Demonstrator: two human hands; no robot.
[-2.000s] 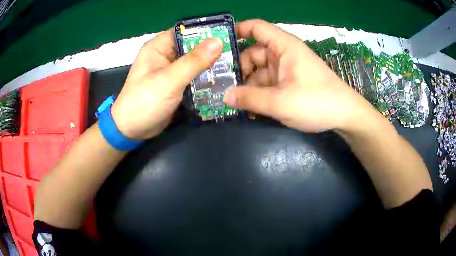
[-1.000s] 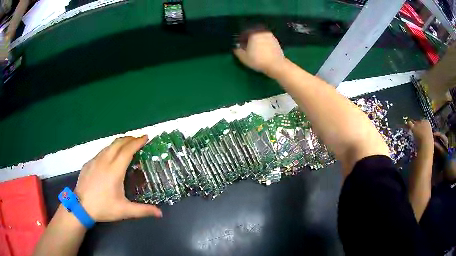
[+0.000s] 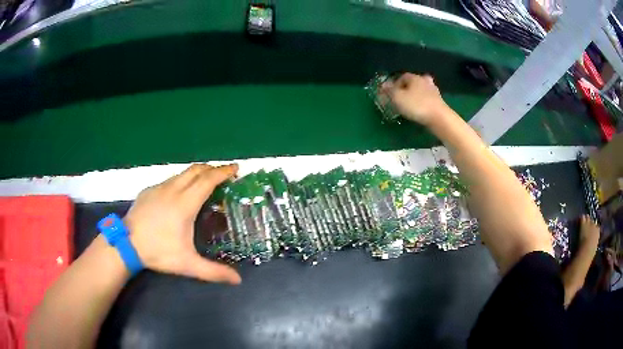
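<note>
A long row of green circuit boards [image 3: 335, 211] leans on edge on the black mat along the white ledge. My left hand [image 3: 181, 228], with a blue wristband, is spread around the left end of the row, thumb and fingers apart. My right hand [image 3: 413, 99] is over the green conveyor belt and holds a small cluster of circuit boards [image 3: 384, 99], blurred; how many cannot be told. An assembled unit [image 3: 260, 20], black rim around green and silver, lies on the belt at the top.
A red tray [image 3: 37, 252] is at the left. A grey post [image 3: 533, 68] slants over the belt at the right. A dark item [image 3: 478, 70] lies on the belt near it. Small loose components [image 3: 560, 235] and a neighbouring person's hand [image 3: 587, 232] are at the right.
Two seconds ago both hands held a housing with a board; it is out of them now. Since one second ago, my right hand has shifted right, now with boards in it.
</note>
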